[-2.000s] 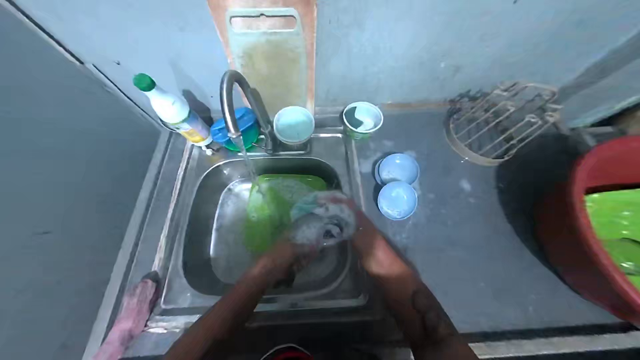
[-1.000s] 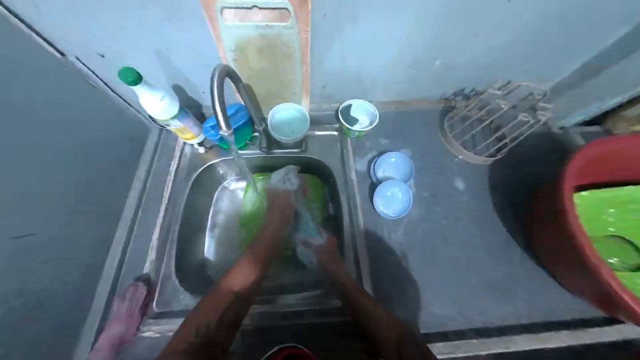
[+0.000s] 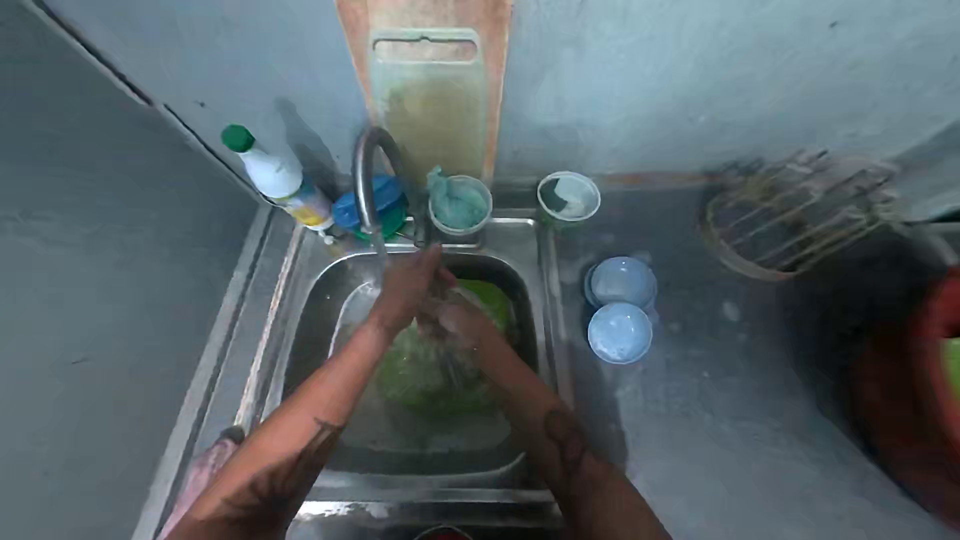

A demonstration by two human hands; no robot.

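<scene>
My left hand [image 3: 409, 289] and my right hand [image 3: 454, 319] are close together over the metal sink [image 3: 405, 474], by the water running from the curved metal faucet [image 3: 367, 169]. Blur and the overlap of the hands hide whether anything is between the fingers. Beneath them a green item [image 3: 420, 382] lies in the basin, wet and partly hidden by my forearms. A crumpled teal mesh cloth [image 3: 456, 204] rests in a round tub [image 3: 474, 226] behind the sink, just right of the faucet.
Left of the faucet stand a green-capped bottle [image 3: 281, 176] and a blue lidded container [image 3: 382, 195]. Small bowls [image 3: 620, 333] and a white tub [image 3: 568, 196] sit on the right counter, with a round rack [image 3: 787, 217] and a red bucket [image 3: 919, 420] farther right. A cutting board [image 3: 431, 112] leans on the wall.
The mesh cloth, which was in my hands over the basin, now lies in the tub behind the sink. My hands have come together near the running water.
</scene>
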